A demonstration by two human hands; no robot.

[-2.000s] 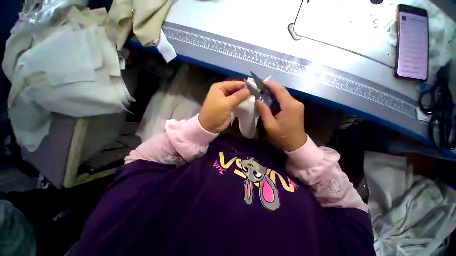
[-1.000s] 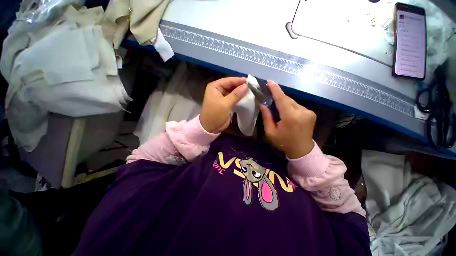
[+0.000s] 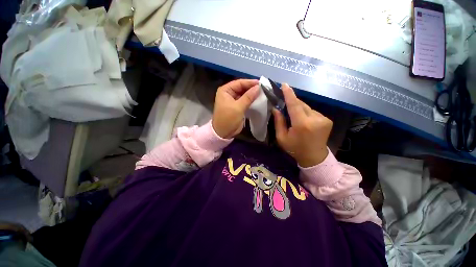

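Observation:
A small white cloth piece hangs from the fingertips of my left hand, in front of the table's edge. My left hand is closed on its upper end, thumb against fingers. My right hand grips small dark metal thread snips between thumb and fingers. The blades lie at the cloth's upper right edge and seem to touch it. Whether the blades are open or shut is too small to tell.
The white table has a ruler along its blue front edge. A lit smartphone and black-handled shears lie at right. White cloth and beige pieces are heaped at left. More white cloth lies lower right.
My right hand has moved slightly right and down, and the snips' blades now sit closer together along the cloth's edge. My left hand still holds the cloth. Something greenish has appeared at the lower left.

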